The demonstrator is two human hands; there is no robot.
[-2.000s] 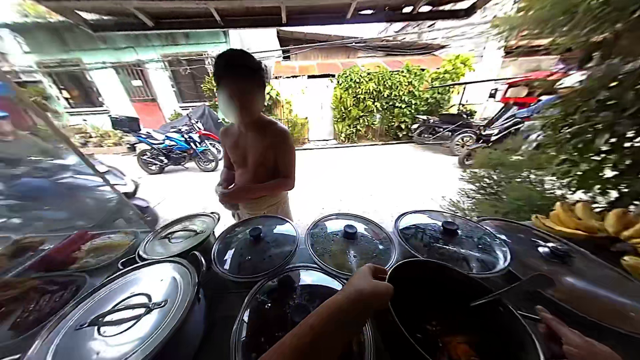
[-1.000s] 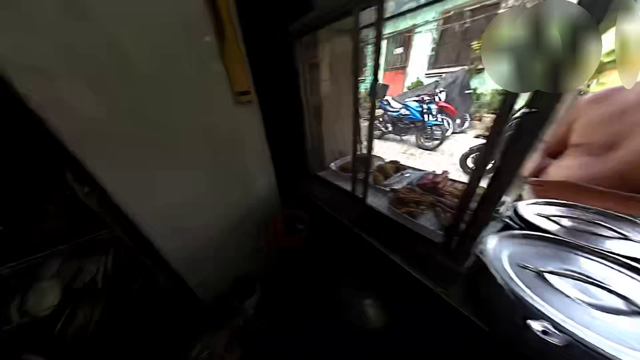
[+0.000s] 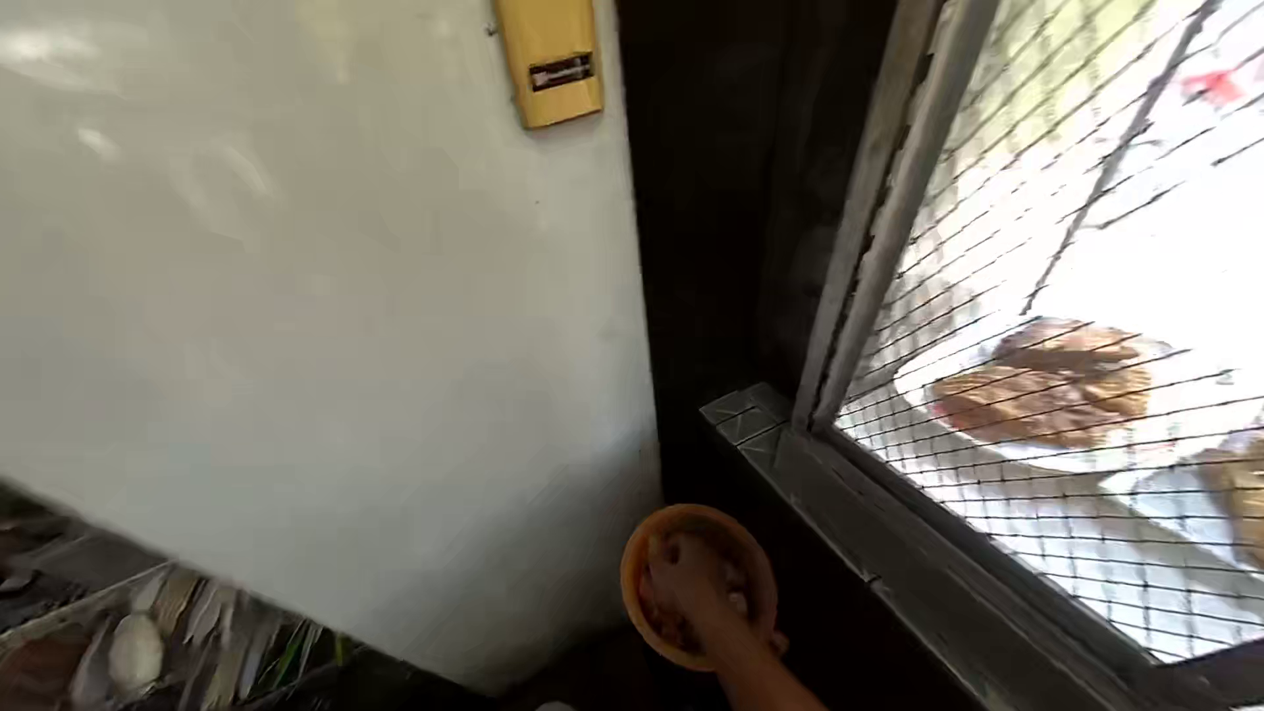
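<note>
One hand, seemingly my left hand [image 3: 686, 578], reaches down into a round orange bowl [image 3: 637, 612] near the bottom of the head view. Its forearm comes in from the lower right. The fingers are bent among small, pale and reddish pieces [image 3: 736, 588] inside. Blur and shadow hide whether they grip anything. Just right of the forearm, what look like fingertips of my right hand [image 3: 778, 642] show at the bowl's outer side; the rest of that hand is hidden. The bowl is low, beside the corner of a pale wall.
A pale wall [image 3: 346, 296] fills the left, with a yellow object [image 3: 553, 59] hanging high on it. At right, a dark ledge [image 3: 889, 563] runs below a wire mesh screen [image 3: 987, 247]; behind the mesh, browned food lies on a white plate [image 3: 918, 395]. Cluttered utensils [image 3: 138, 647] sit lower left.
The view has swung far left, away from the lidded pots and the person outside. Two seconds ago my left hand was at a pot's rim and my right near a ladle; now a hand is in the bowl.
</note>
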